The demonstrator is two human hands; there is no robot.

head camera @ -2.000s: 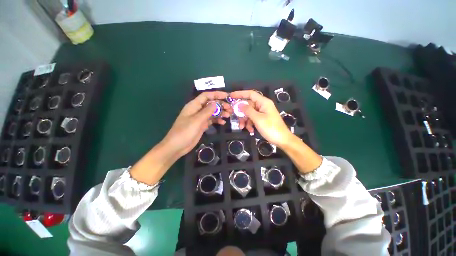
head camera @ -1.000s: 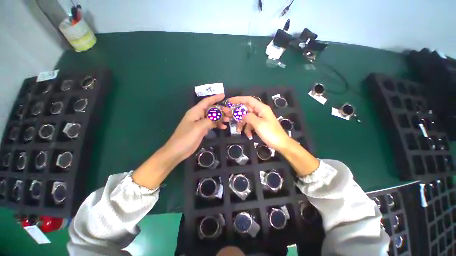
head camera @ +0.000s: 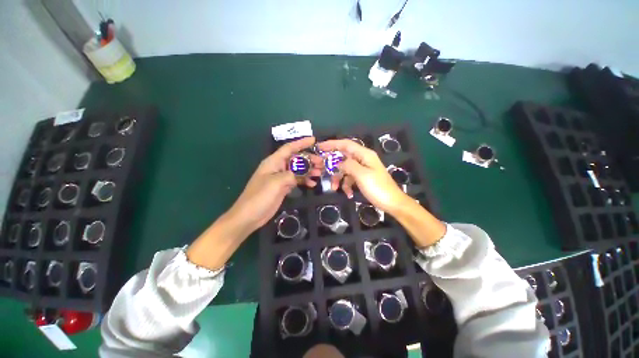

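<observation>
My left hand (head camera: 270,178) holds a round smartwatch (head camera: 299,165) with a lit purple-white screen. My right hand (head camera: 364,173) holds a second smartwatch (head camera: 331,163), also lit purple-white, with a fingertip over part of its face. A small white label (head camera: 326,183) hangs below it. Both watches are side by side above the upper part of the centre foam tray (head camera: 315,238). The tray's pockets below hold several dark-faced watches with white labels. A larger paper label (head camera: 292,131) lies at the tray's top edge. The hands hide some upper pockets.
Another watch-filled tray (head camera: 126,203) stands at left. Trays with many empty pockets (head camera: 543,164) are at right. Two watches with white tags (head camera: 443,126) lie on the green mat (head camera: 203,105). A white block (head camera: 382,73) with black pieces stands by the wall. A pen cup (head camera: 111,61) is upper left.
The lit screens have changed from a dotted icon pattern to purple-white bars or shapes. The whole view has shifted slightly. Both hands still hold the watches over the tray.
</observation>
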